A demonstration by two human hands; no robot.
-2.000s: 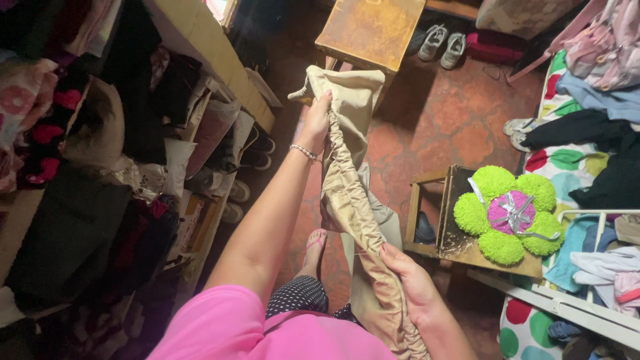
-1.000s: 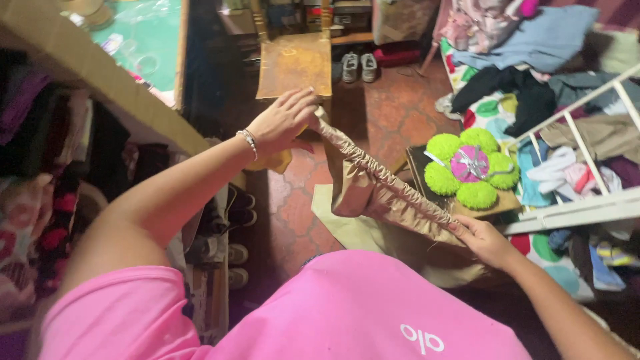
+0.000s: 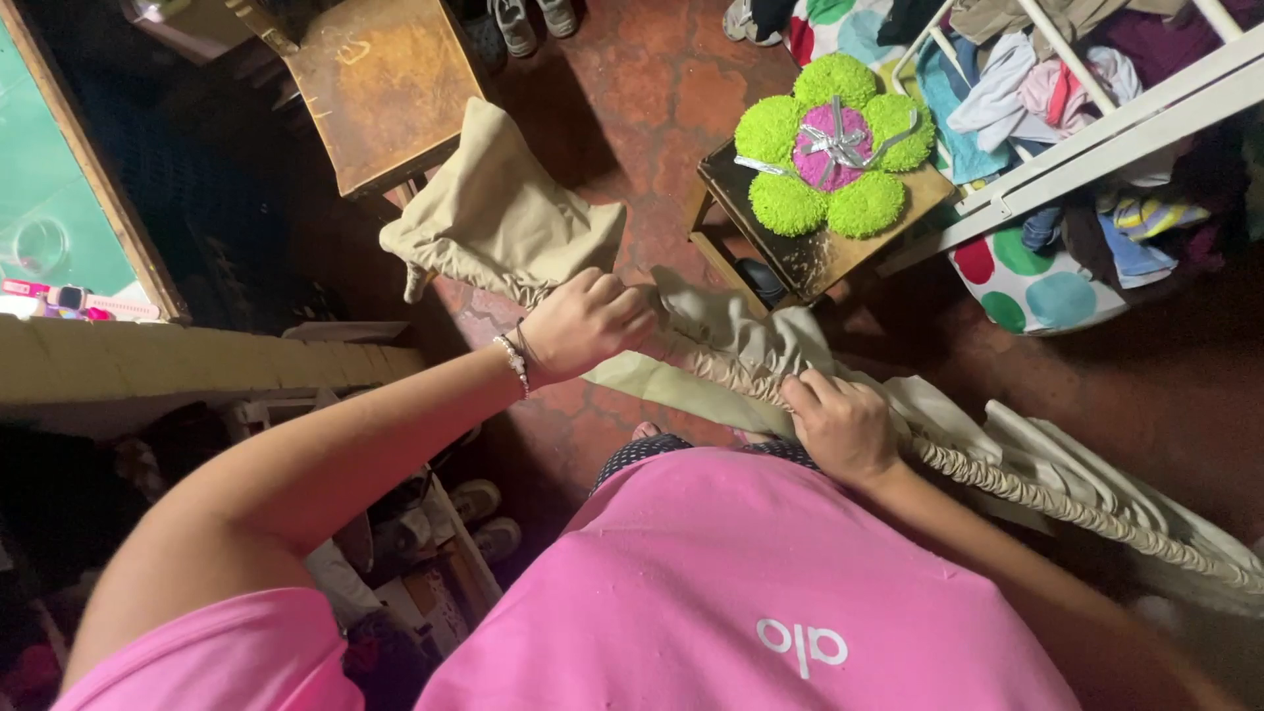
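A beige fabric cover with a gathered elastic edge (image 3: 741, 373) stretches across the head view in front of my pink shirt. My left hand (image 3: 585, 324), a beaded bracelet on its wrist, is closed around the gathered edge near the middle. Lower and to the right, my right hand (image 3: 842, 423) grips the same edge. Past my left hand, one end of the cloth (image 3: 504, 197) hangs loose close to a wooden chair. Beyond my right hand the gathered edge runs to the lower right, with loose folds beside it. Both palms and the cloth inside them are hidden.
A wooden chair (image 3: 380, 89) stands at upper left. A green and pink flower-shaped cushion (image 3: 834, 148) lies on a small wooden table (image 3: 765, 232). A white metal frame (image 3: 1076, 138) with clothes is at right. A green-topped table (image 3: 69, 188) and shelves with shoes (image 3: 494, 538) are at left.
The gathered edge between my hands is a shorter stretch than one second ago, and more cloth now extends beyond both hands. The view has shifted.
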